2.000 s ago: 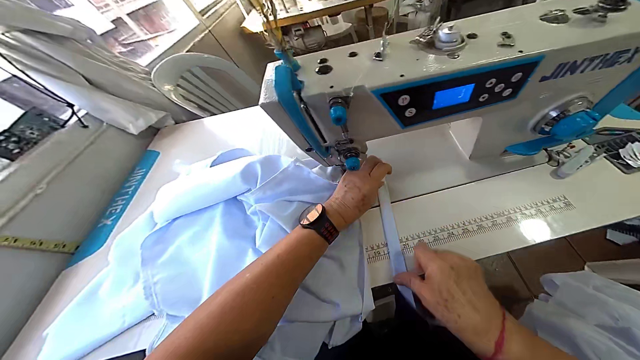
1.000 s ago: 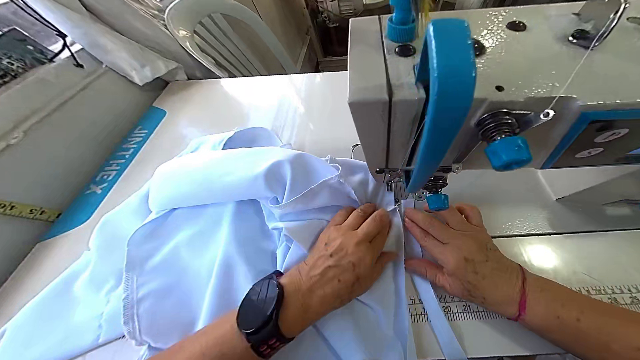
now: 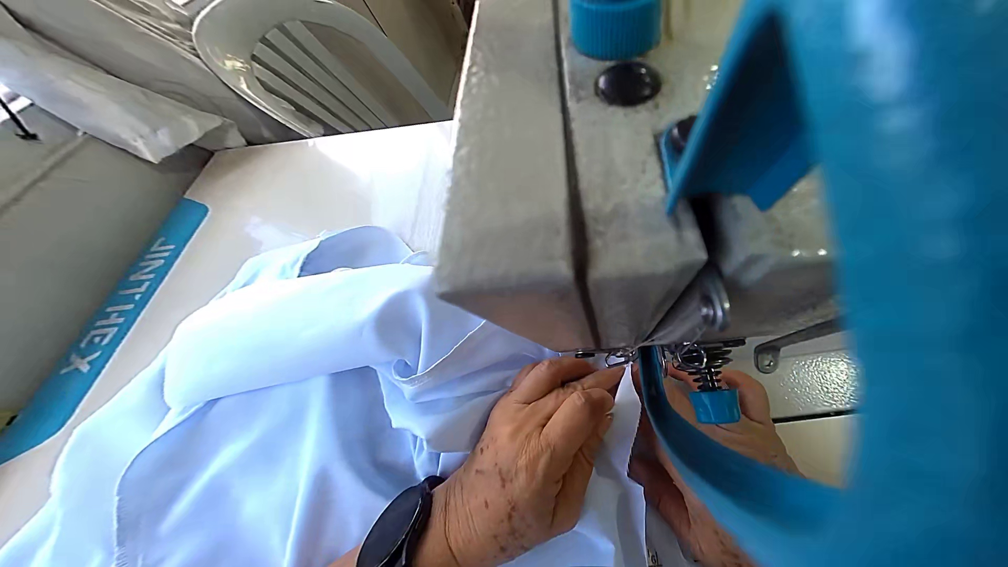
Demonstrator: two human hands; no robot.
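Light blue fabric (image 3: 299, 441) lies bunched across the left of the sewing table and runs up to the needle area of an industrial sewing machine (image 3: 512, 197). My left hand (image 3: 543, 449), with a dark watch on its wrist, presses on the fabric edge just in front of the needle area, fingers bent and pinched together. On the other side of the fabric edge, my right hand (image 3: 709, 465) is partly hidden behind the machine's blue guard (image 3: 913, 315); its fingers are close to the needle area. What its fingertips hold cannot be seen. The needle itself is hidden.
The machine head fills the upper right, very near the view. A blue tensioner knob (image 3: 715, 405) hangs beside the needle area. A white plastic chair (image 3: 315, 71) stands beyond the table (image 3: 378, 173). White cloth (image 3: 118, 102) lies at the upper left, by the wall.
My right hand, lower right on a narrow strip two seconds ago, has moved up beside the needle area. My left hand's fingers are now more bent. The view has come much closer to the machine.
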